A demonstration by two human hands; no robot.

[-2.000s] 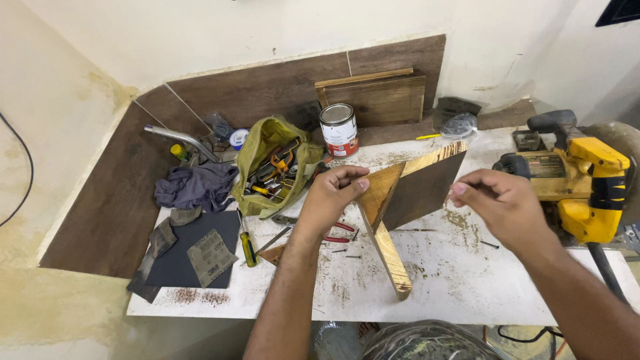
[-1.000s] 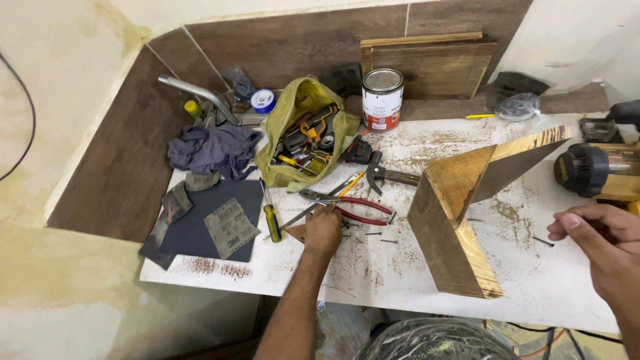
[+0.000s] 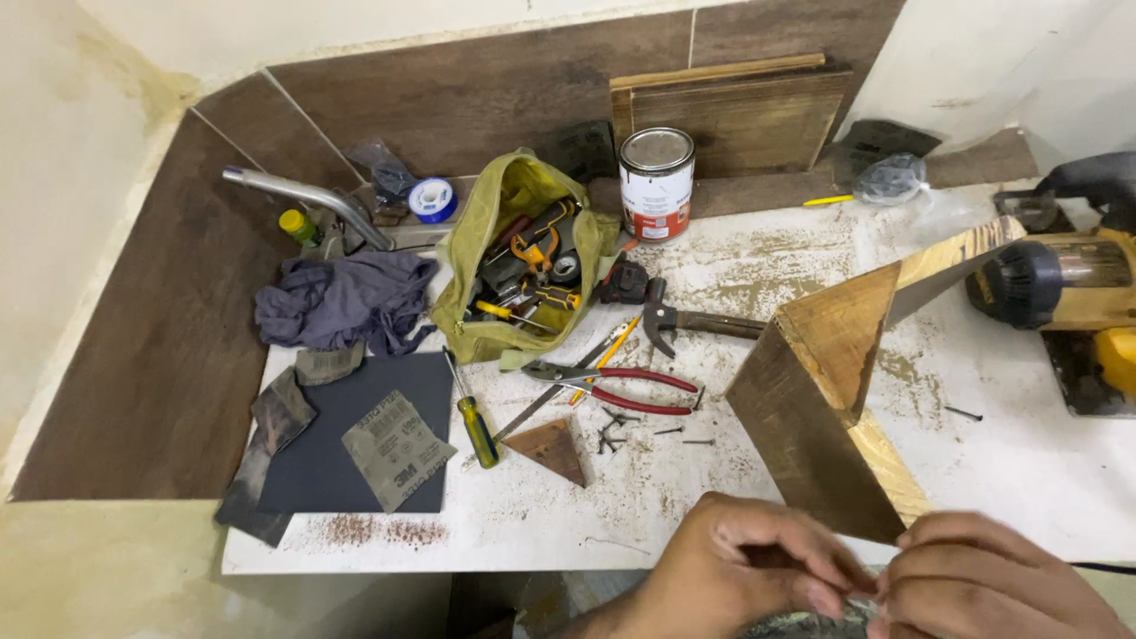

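My left hand (image 3: 754,568) and my right hand (image 3: 985,577) meet at the bottom right, fingertips together; whatever lies between them is too small and blurred to make out. Just behind them stands a wooden assembly of two boards (image 3: 816,426) joined at an angle, with a triangular wood piece (image 3: 848,337) at the corner. A claw hammer (image 3: 701,321) touches or lies close to its left side. Red-handled slip-joint pliers (image 3: 621,386), several screws (image 3: 611,430) and a loose wooden triangle (image 3: 548,451) lie left of the assembly. One more screw (image 3: 964,414) lies to its right.
An open green tool bag (image 3: 461,302), a paint can (image 3: 657,191) and a tape measure (image 3: 624,282) stand behind. Sandpaper (image 3: 398,453), a screwdriver (image 3: 479,432) and a cloth (image 3: 346,297) lie left. A yellow power saw (image 3: 1096,284) sits at the right edge.
My left hand has left the spot by the pliers and come to my right hand in front of the boards. Two seconds ago it held the wooden assembly, which now stands on the table.
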